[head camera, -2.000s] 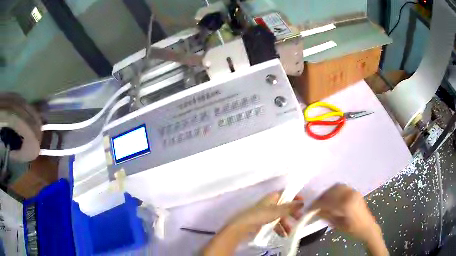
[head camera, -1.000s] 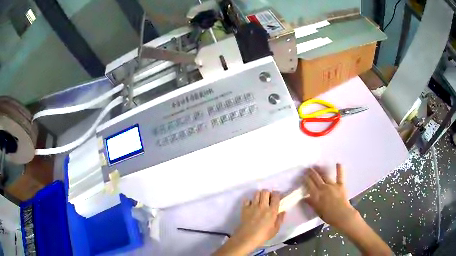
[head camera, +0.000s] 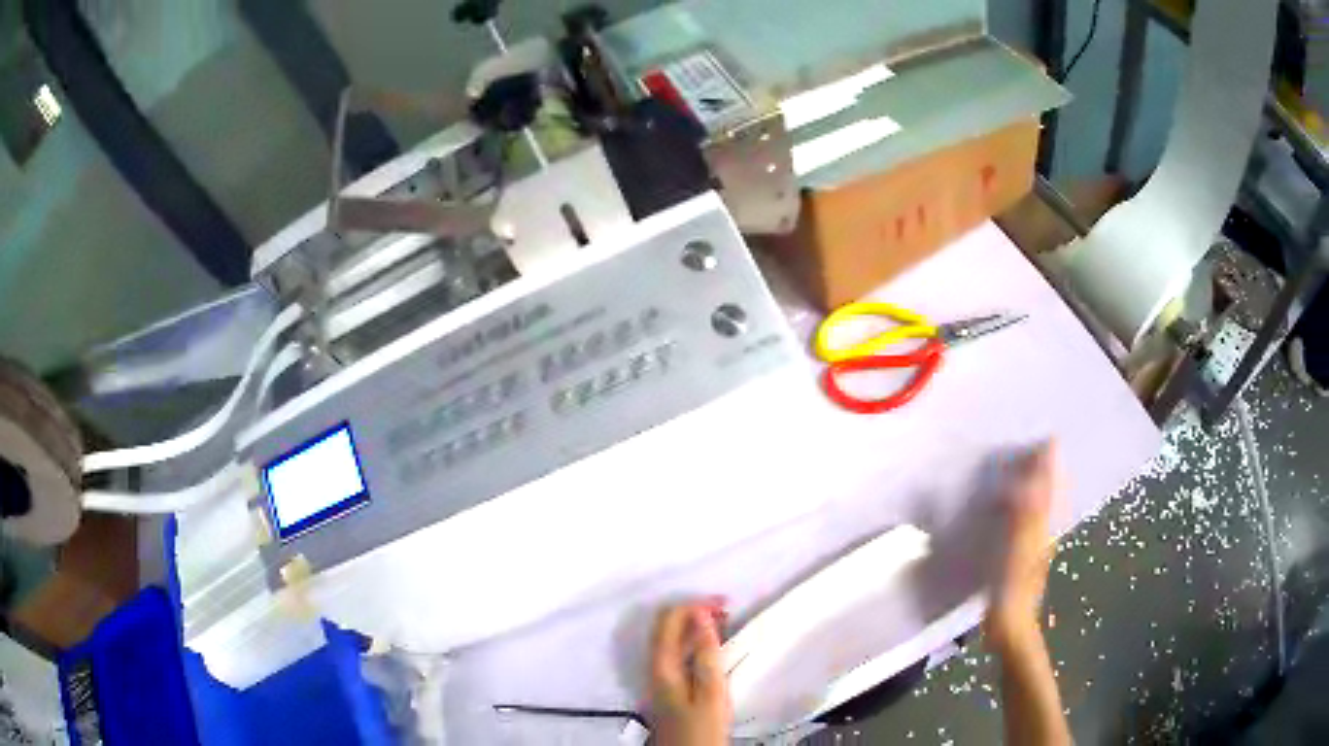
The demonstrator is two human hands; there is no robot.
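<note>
A bundle of flat white strips (head camera: 824, 601) lies on the pale bench (head camera: 1006, 394), slightly curved, in front of the machine. My left hand (head camera: 691, 663) is at the bundle's left end, its fingers curled by that end; whether it grips the bundle is unclear. My right hand (head camera: 1025, 547) is held upright, palm facing the bundle, a gap away from its right end, with nothing in it. It is slightly blurred.
The white cutting machine (head camera: 539, 496) stands behind the bundle. Scissors (head camera: 882, 357) with yellow and red loops lie beyond it. A black hex key (head camera: 561, 713) lies left of my left hand. A blue tray (head camera: 284, 714), a cardboard box (head camera: 918, 211) and a supply reel (head camera: 37, 459) also show.
The view has shifted. My right hand has come off the bundle and moved right, now upright. My left hand has moved left to the bundle's end, uncovering more of the bundle.
</note>
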